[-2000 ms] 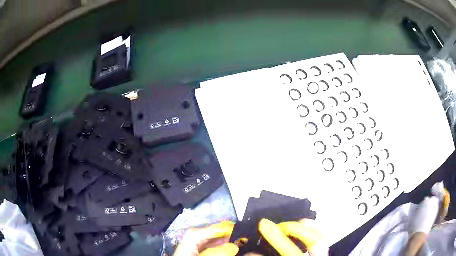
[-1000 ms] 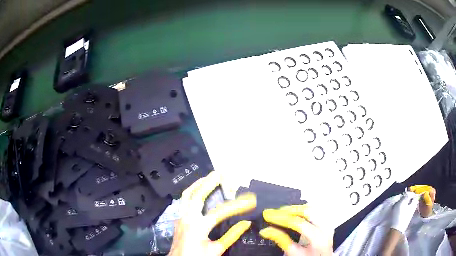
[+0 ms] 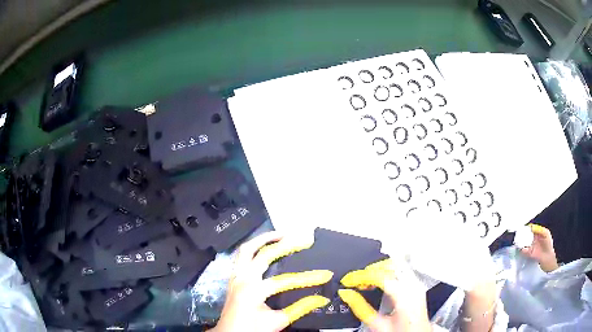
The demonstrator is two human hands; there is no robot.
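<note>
A flat black cover plate (image 3: 334, 249) lies under both my hands, over the lower edge of the white sheet (image 3: 292, 155). My left hand (image 3: 276, 279), with yellow finger cots, holds the plate from the left. My right hand (image 3: 389, 292), also with yellow cots, has its fingertips on the plate's right part. The fingertips of both hands nearly meet mid-plate. Whether a ring is between them cannot be told. White icons show below them. Black adhesive rings (image 3: 400, 135) stand in rows on the sheet's right half; its lowest rings are partly hidden by a pale, bent-up sheet part.
A jumbled pile of cover plates (image 3: 133, 227) lies left, with stacked plates (image 3: 188, 133) at its upper right. Clear film (image 3: 211, 285) is below. A second sheet (image 3: 519, 130) lies right. Black devices (image 3: 63, 91) are on the green belt (image 3: 214, 45). Another person's hand (image 3: 542, 246) is at right.
The view has shifted, so belt devices, pile and sheets sit further left. My fingertips have come closer together on the plate. The sheet's lower right part now looks bent up over the lowest rings.
</note>
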